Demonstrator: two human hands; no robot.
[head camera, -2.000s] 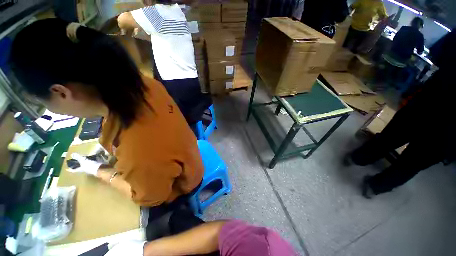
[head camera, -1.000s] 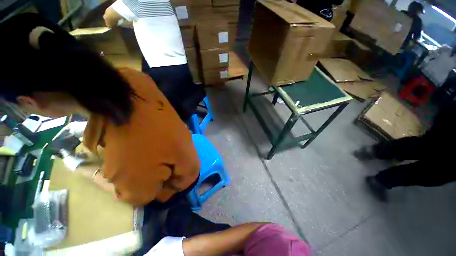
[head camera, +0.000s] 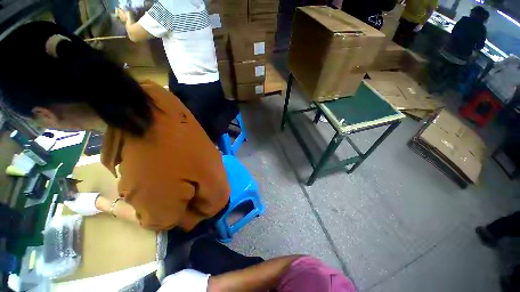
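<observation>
My right hand (head camera: 185, 282), in a white glove, is at the bottom edge, cut off by it; its fingers are not clear. The bare forearm and pink sleeve run to the right. My left hand is out of the picture. A pile of bubble bags (head camera: 63, 245) lies on the tan cardboard sheet (head camera: 117, 242) to the left, away from my hand. A white strip (head camera: 108, 279) lies across the cardboard at the bottom left.
A neighbour in orange (head camera: 171, 165) sits at the bench, a white-gloved hand by a dark unit (head camera: 68, 187). Blue stools (head camera: 242, 197) stand behind. A large carton (head camera: 336, 54) stands on a green-topped table (head camera: 362, 111). Flattened cartons (head camera: 450, 142) lie on the floor.
My right hand has moved right, away from the bench and the dark item beside it. The person in dark trousers has moved toward the right edge. The neighbour's hand has shifted on the bench.
</observation>
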